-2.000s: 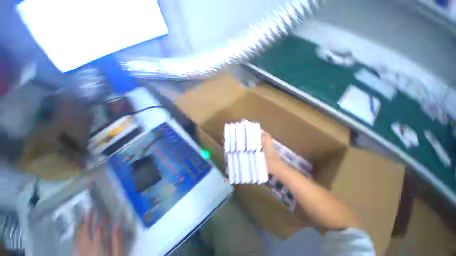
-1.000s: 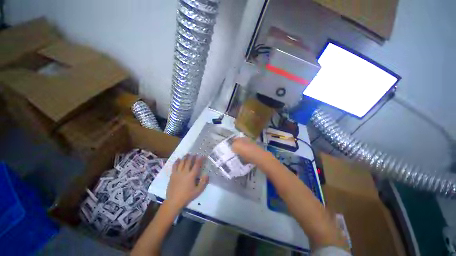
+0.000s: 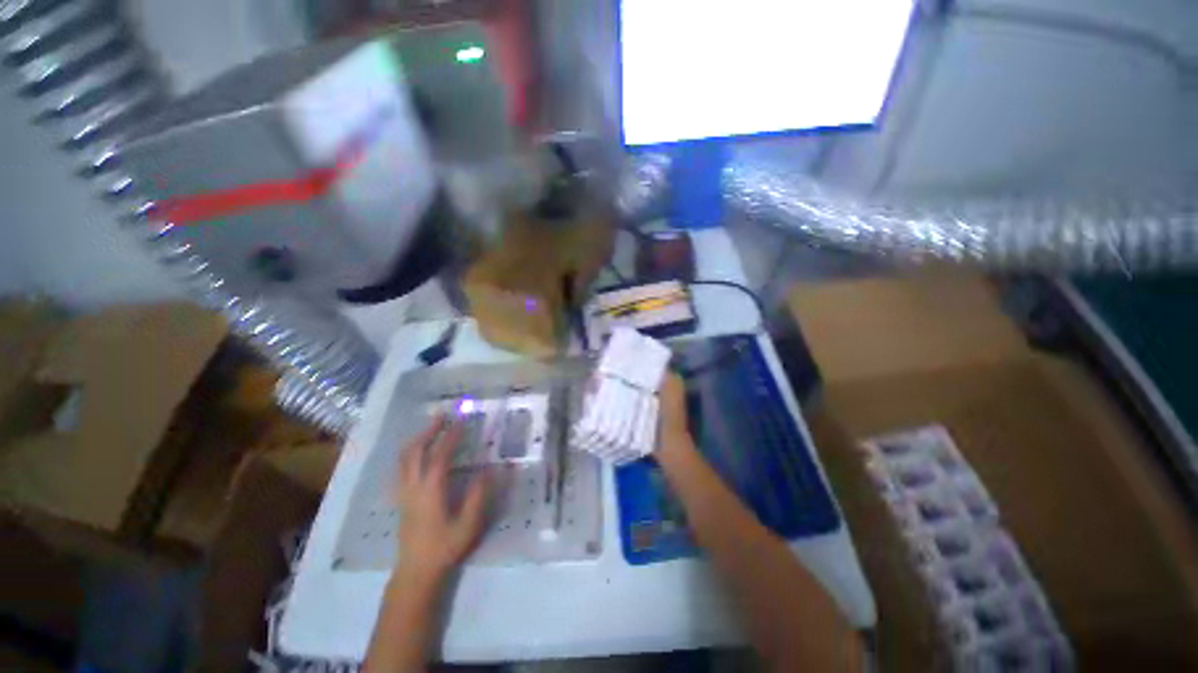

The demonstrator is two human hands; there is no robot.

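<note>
My right hand (image 3: 673, 418) holds a stack of white plastic frames (image 3: 623, 394), seen edge-on, above the right part of the grey work plate (image 3: 381, 519) and the blue mat's edge. My left hand (image 3: 444, 497) is over the plate, fingers apart, its fingertips at the left side of white frames (image 3: 506, 430) lying flat there. Whether it grips them cannot be told. A narrow metal locating stop (image 3: 557, 460) stands right of these frames. The view is slightly blurred.
The marking head (image 3: 296, 197) is at upper left, with a brown cardboard piece (image 3: 519, 296) beside it. The blue mat (image 3: 736, 440) lies right of the plate. A carton (image 3: 1051, 460) with neat rows of parts is at right. A bright monitor (image 3: 762, 66) and silver duct (image 3: 893, 226) are behind.
The view has turned and come closer to the plate. The right hand, over the plate a second ago, is now right of the stop with a stack. White frames show flat beside the left hand.
</note>
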